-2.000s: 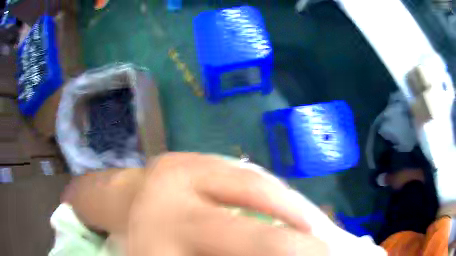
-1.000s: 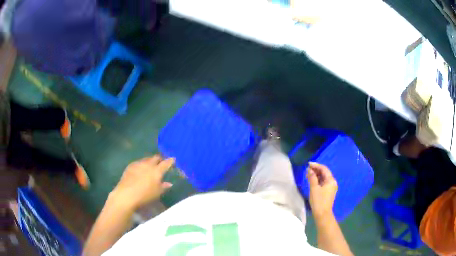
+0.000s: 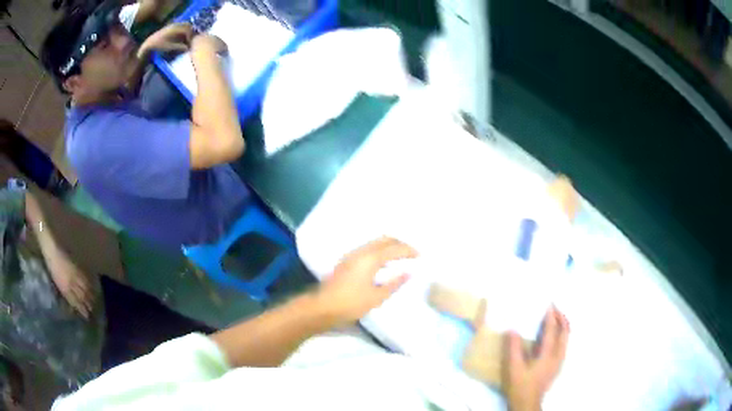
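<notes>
My left hand (image 3: 361, 277) is over the near edge of the white-covered table, empty, its thumb and fingers apart. My right hand (image 3: 539, 353) is lower right, thumb and fingers spread, beside a carton's brown flap (image 3: 485, 353). Blur and glare hide whether it touches the carton. The light blue and white cartons lie on the table in front of my hands, their outlines washed out. A dark blue printed cylinder (image 3: 526, 239) shows on a white panel. Another brown flap (image 3: 564, 197) shows further back.
A pale post (image 3: 468, 64) stands at the table's far end beside a dark green conveyor belt (image 3: 594, 144). A person in a purple shirt (image 3: 136, 160) works at a blue tray (image 3: 250, 104) near a white bag (image 3: 329, 76). A blue stool (image 3: 241, 249) and another person's arm are left.
The view has swung from the floor and stools up to the worktable. Both my hands were low over the floor and stools and are now over the table by the cartons.
</notes>
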